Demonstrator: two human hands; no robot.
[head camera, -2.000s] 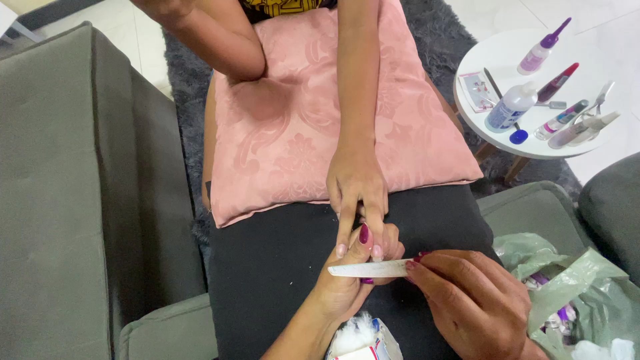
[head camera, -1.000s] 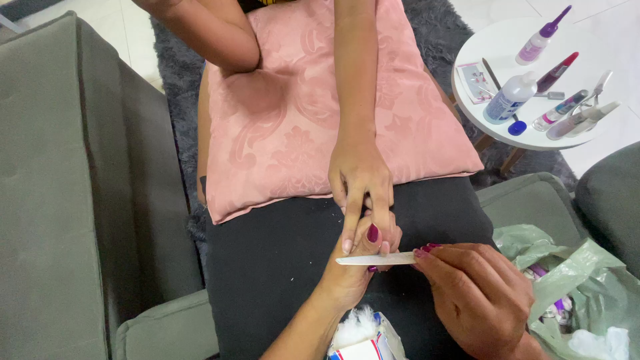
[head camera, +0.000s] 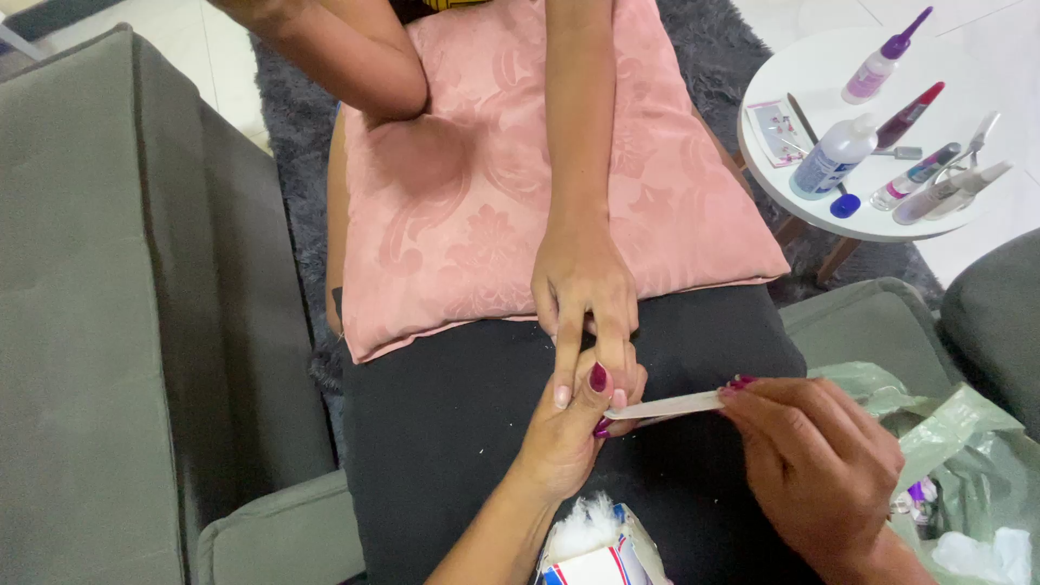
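My left hand, its nails painted dark magenta, holds the fingers of another person's hand from below, with my thumb beside a fingertip. In my right hand a pale nail file is pinched between thumb and fingers at its right end. The file's far end lies at a fingernail of the other person. That person's forearm stretches over a pink patterned cushion. Beneath both of my hands is a black padded surface with small white specks.
An opened pack of cotton wool stands near the bottom edge. At upper right a round white table holds bottles, a blue cap and tools. A pale green plastic bag is at lower right, a grey sofa at left.
Between the earlier frames and now, the file's tip and my right hand have shifted slightly against the held fingers. Both of my hands keep their holds.
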